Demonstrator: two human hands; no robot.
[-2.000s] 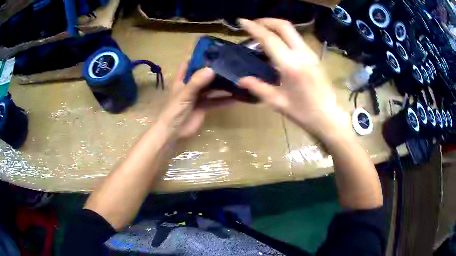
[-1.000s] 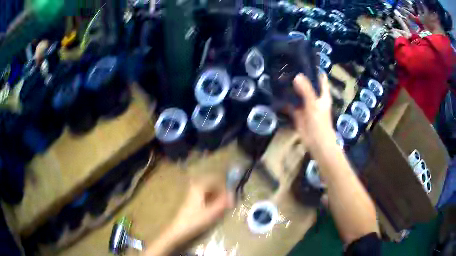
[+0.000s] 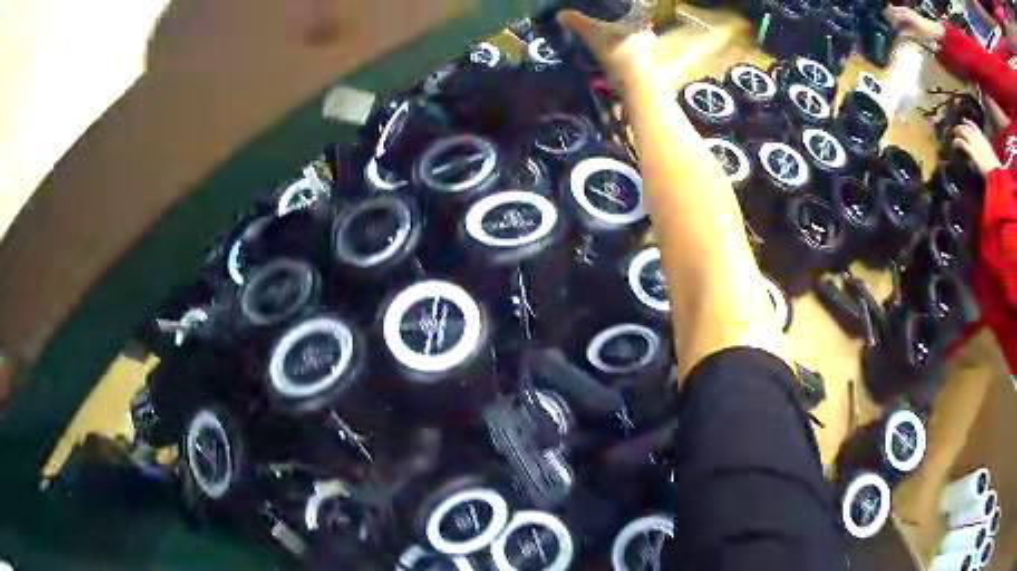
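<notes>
My right hand [image 3: 627,40] is at the top edge, at the end of my bare forearm, which comes up from a black sleeve. Its thumb side points left, and the fingers are small, blurred and partly cut off, so I cannot tell whether they hold anything. My left hand is out of the picture. Below and left of my arm lies a large heap of black speaker units [image 3: 433,326] with white-ringed round faces, tilted different ways. Several more black speaker units [image 3: 784,164] stand right of my forearm, rings up.
A person in a red sleeve [image 3: 1000,240] works at the right edge, hands over the bench. White cylinders [image 3: 968,522] lie at the lower right near brown cardboard. Green floor [image 3: 67,323] and a curved brown edge [image 3: 212,123] are at the left.
The view has swung right over the black units. My left hand has left the picture. My right hand has reached far forward; the dark speaker seen in it earlier cannot be made out.
</notes>
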